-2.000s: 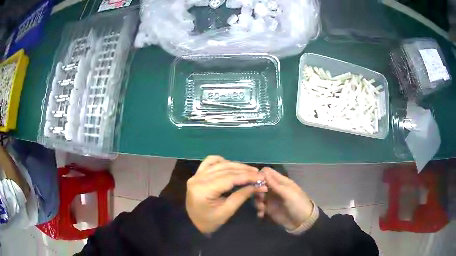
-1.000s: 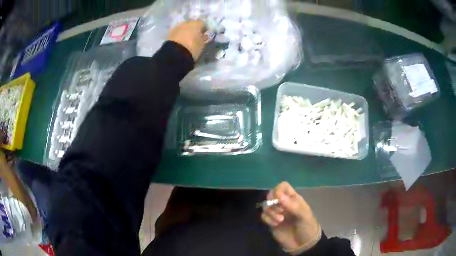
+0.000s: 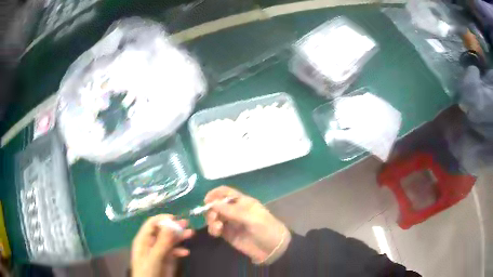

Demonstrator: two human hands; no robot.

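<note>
My right hand (image 3: 246,224) holds a slim white sleeve (image 3: 213,205) between thumb and fingers, its silvery tip pointing left. My left hand (image 3: 159,246) is just left of it, holding a small white cap (image 3: 172,225) at the fingertips. The two pieces are apart, near the bench's front edge. Both hands are in front of the clear clamshell box (image 3: 145,181) and the plastic tub (image 3: 254,138) heaped with white sleeves. The image is blurred, so fine detail of the pieces cannot be told.
A crumpled clear bag (image 3: 132,86) with white caps lies behind the clamshell. The blister tray (image 3: 48,203) is at left. Stacked clear boxes (image 3: 335,54) and a white paper (image 3: 365,121) are right of the tub. A red stool (image 3: 427,189) and another person's hand (image 3: 472,42) are at right.
My left hand has come back from the bag and now holds a white cap beside my right hand. The view has turned right, so the containers appear further left and tilted.
</note>
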